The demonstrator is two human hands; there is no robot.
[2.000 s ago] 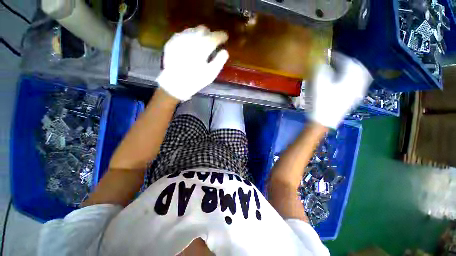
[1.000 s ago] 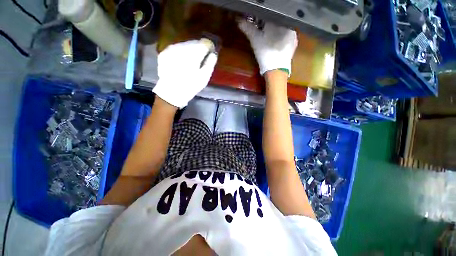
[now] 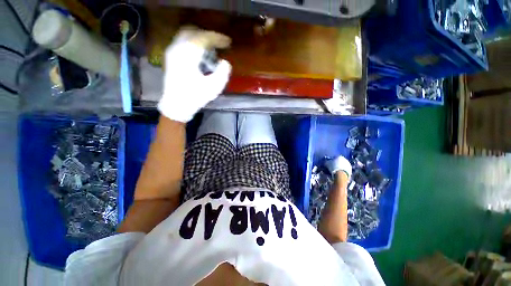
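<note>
My left hand [image 3: 193, 75], in a white glove, is over the left part of the amber pad [image 3: 286, 53]. A small dark grey metal piece [image 3: 208, 61] shows between its thumb and fingers; the hand is slightly blurred. My right hand [image 3: 339, 166], also gloved, is down in the right-hand blue bin [image 3: 395, 184] among loose silver-grey metal workpieces [image 3: 361, 215]. Its fingers are mostly hidden, so its grip cannot be told. The left-hand blue bin [image 3: 33, 190] holds more such workpieces.
The machine bed [image 3: 319, 5] is at the top edge. A red strip [image 3: 280, 86] lies before the pad. A white bottle [image 3: 73, 44] and a dark cup [image 3: 119, 23] with a light-blue brush [image 3: 125, 78] stand at left. Filled blue totes [image 3: 426, 58] are at upper right.
My right hand has gone from the machine area over the amber pad down into the right-hand bin. My left hand has shifted slightly left. The view has shifted, with less of the machine bed showing.
</note>
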